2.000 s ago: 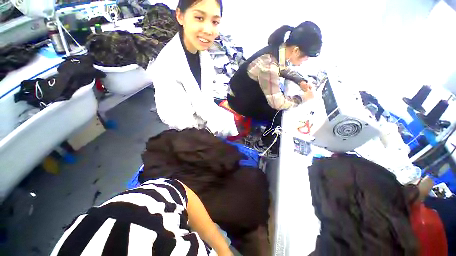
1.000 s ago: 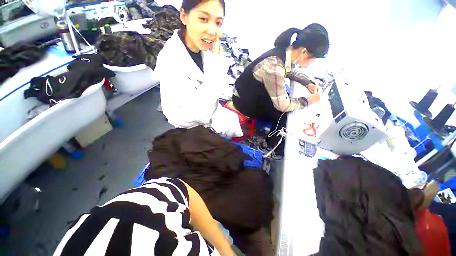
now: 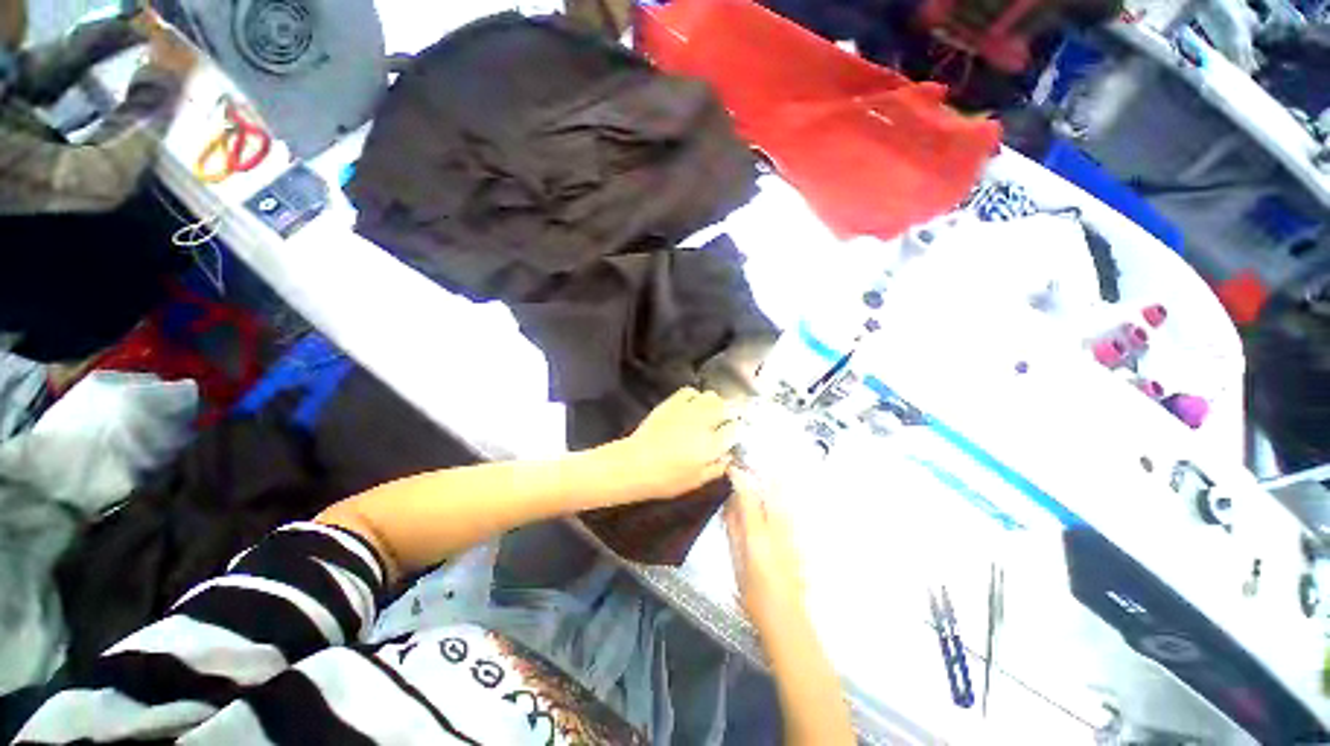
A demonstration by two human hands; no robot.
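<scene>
A dark brown garment piece (image 3: 642, 528) lies on the white table's front edge, in front of the needle area (image 3: 831, 401) of the white sewing machine (image 3: 992, 328). My left hand (image 3: 686, 442) rests on the cloth close to the needle area, fingers bent together. My right hand (image 3: 744, 488) is just beside it at the cloth's right edge; its fingers are washed out by glare, so its grip cannot be told. The garment piece reaches back to a crumpled dark garment pile (image 3: 547, 153).
Thread snips (image 3: 951, 649) and tweezers (image 3: 993, 627) lie right of my right arm. Red cloth (image 3: 853, 117) is behind the pile. Scissors (image 3: 234, 143), a small dark box (image 3: 288, 198) and a neighbouring machine (image 3: 292, 51) are at upper left, with a person's sleeve (image 3: 73, 153).
The view has turned from the aisle and two people to the sewing machine. Both my hands now show at the cloth; before, only my left arm showed, its hand cut off.
</scene>
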